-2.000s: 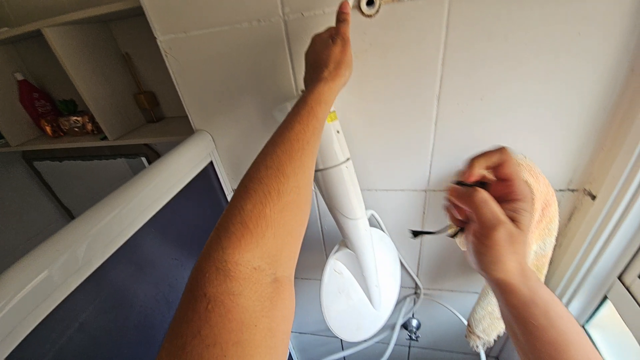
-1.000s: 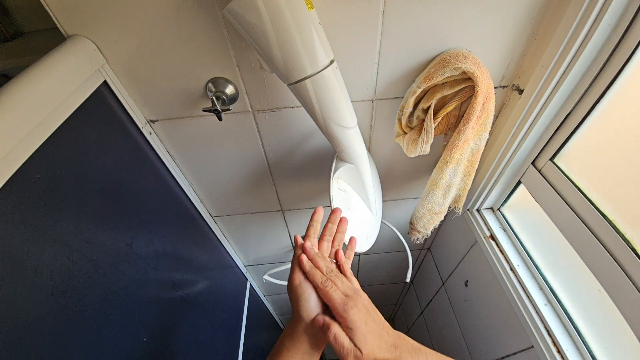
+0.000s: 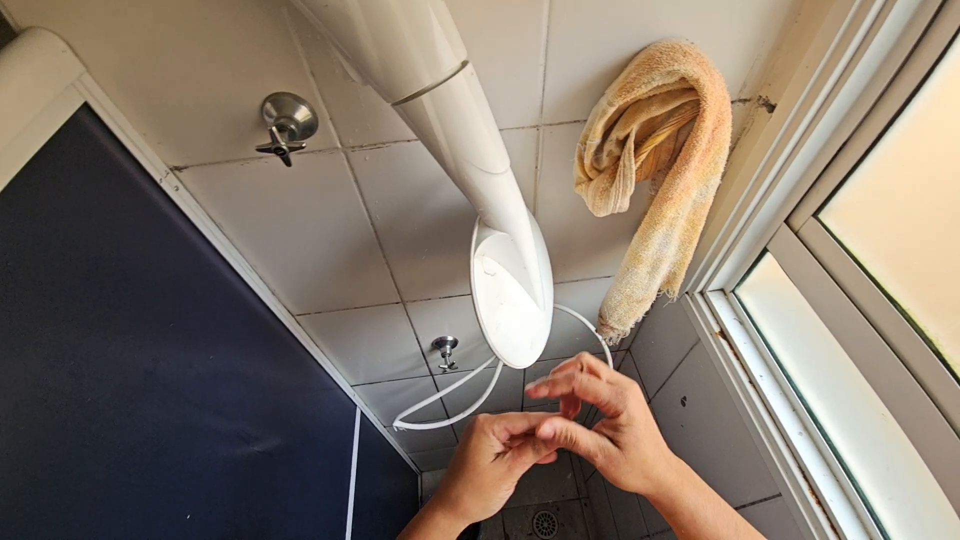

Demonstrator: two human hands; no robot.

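Observation:
Low in the view, my left hand [image 3: 495,461] has its thumb and fingers pinched together, its fingertips meeting the thumb of my right hand [image 3: 604,424]. The right hand's other fingers are bent and raised. Whether something small sits between the fingertips cannot be told. Just above the hands is the round head of a white electric shower [image 3: 514,300], with its wide pipe running up to the top edge. A thin white hose [image 3: 431,424] loops below and beside the head.
A frayed orange and cream towel [image 3: 701,180] hangs on the tiled wall, left of the window frame [image 3: 825,172]. Two metal valves [image 3: 289,124] are on the wall, the smaller one [image 3: 445,345] lower. A dark blue panel [image 3: 165,337] stands at left; a floor drain [image 3: 545,523] lies below.
My hands have gone from palms pressed together to fingertips touching. Two seconds ago the left arm reached up the wall and the right hand held a small dark object, not visible now. The view has shifted.

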